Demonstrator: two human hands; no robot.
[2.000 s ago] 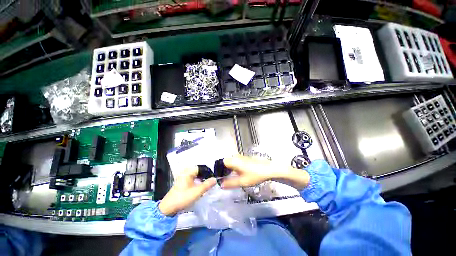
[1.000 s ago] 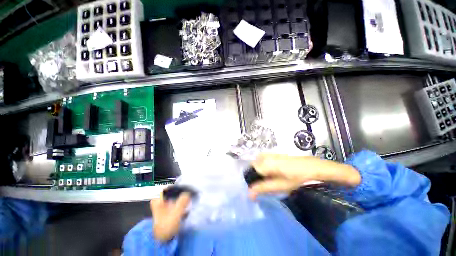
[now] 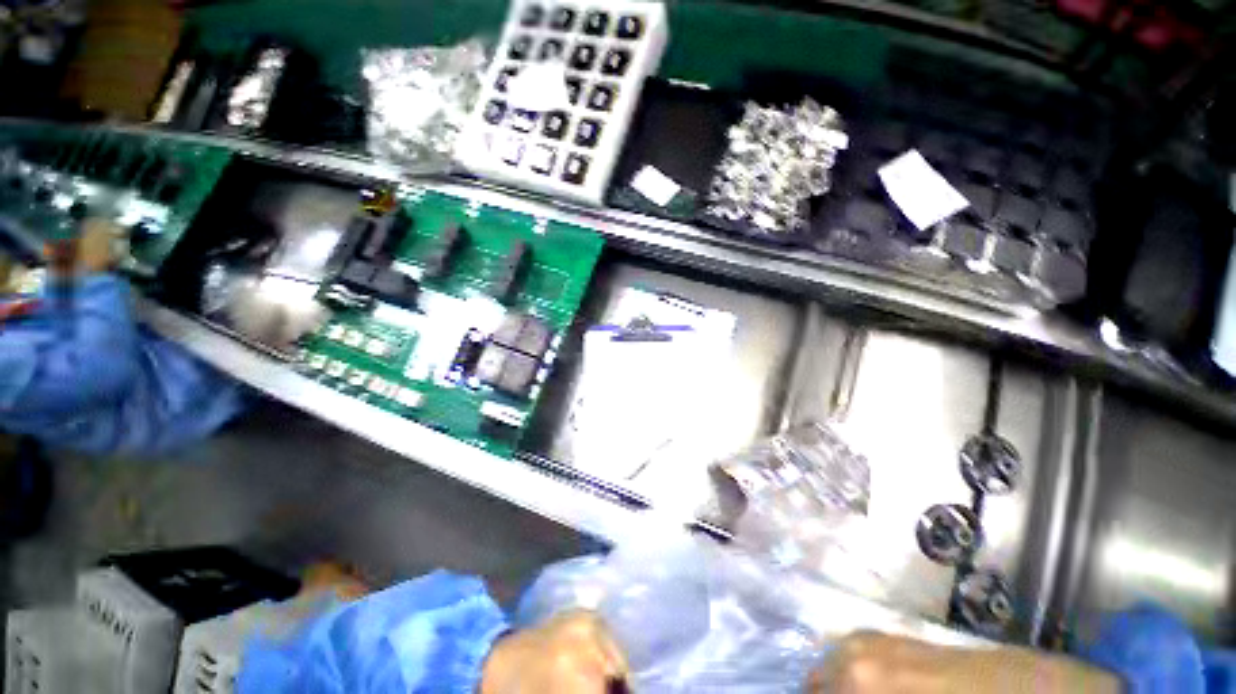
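A crumpled clear plastic bag (image 3: 685,603) lies between my hands at the near edge of the line. My left hand (image 3: 563,654) is at the bag's left side, partly cut off by the bottom edge; its fingers are mostly hidden. My right hand (image 3: 868,662) is at the bag's right side, its fingers curled against the plastic, also near the bottom edge. Another clear bag with silvery contents (image 3: 800,488) lies on the line just beyond. A clipboard with a white sheet (image 3: 651,386) lies left of it.
A green circuit board (image 3: 447,319) is on the line. The shelf above holds a white foam tray (image 3: 567,95), silvery metal parts (image 3: 775,166) and a dark component tray (image 3: 1003,203). Round black fittings (image 3: 949,534) stand at right. Another person's blue sleeve (image 3: 102,359) is at left; white trays (image 3: 129,630) stand below.
The view has swung left, showing another person's arm and floor trays. My hands and the clear bag have moved down to the bottom of the picture.
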